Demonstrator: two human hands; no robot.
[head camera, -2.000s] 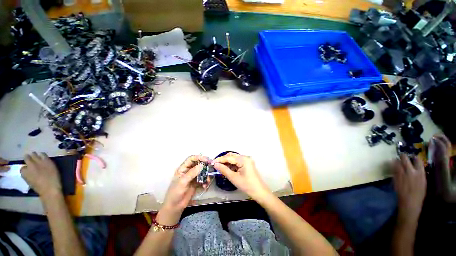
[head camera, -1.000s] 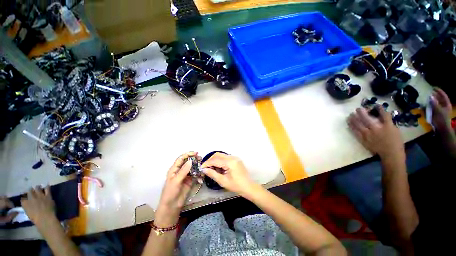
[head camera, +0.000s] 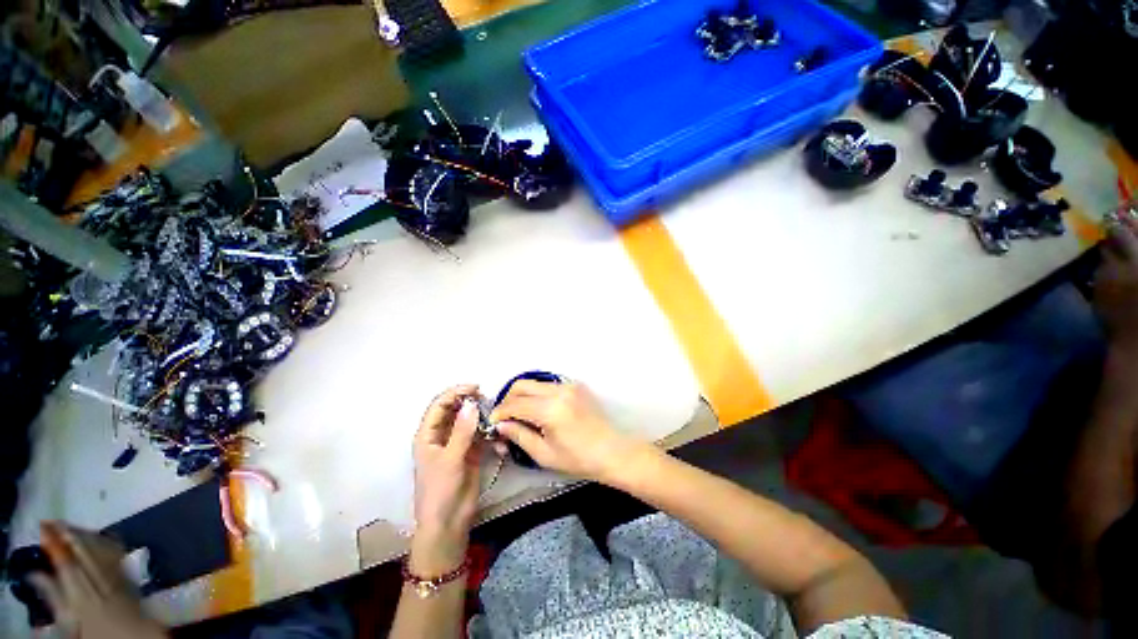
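Note:
A small camera module (head camera: 484, 417) is held between the fingertips of my left hand (head camera: 447, 452), mostly covered by the fingers. My right hand (head camera: 558, 427) touches it from the right with thumb and forefinger pinched; what they pinch is too small to tell. A round black dome housing (head camera: 534, 378) lies on the pale board behind and under my right hand, partly hidden by it. A thin wire hangs down below the module.
A tangled pile of ring boards (head camera: 212, 397) lies left, with pink pliers (head camera: 232, 502) near a black mat (head camera: 175, 546). Black housings (head camera: 431, 187) stand behind. Stacked blue bins (head camera: 711, 125) hold modules. More housings and modules (head camera: 1017, 222) lie right. Co-workers' hands show at both sides.
The view has swung and tilted, so the bins sit higher and further left. The right neighbour's hand has left the modules. My hands stay at the module, fingers closer together.

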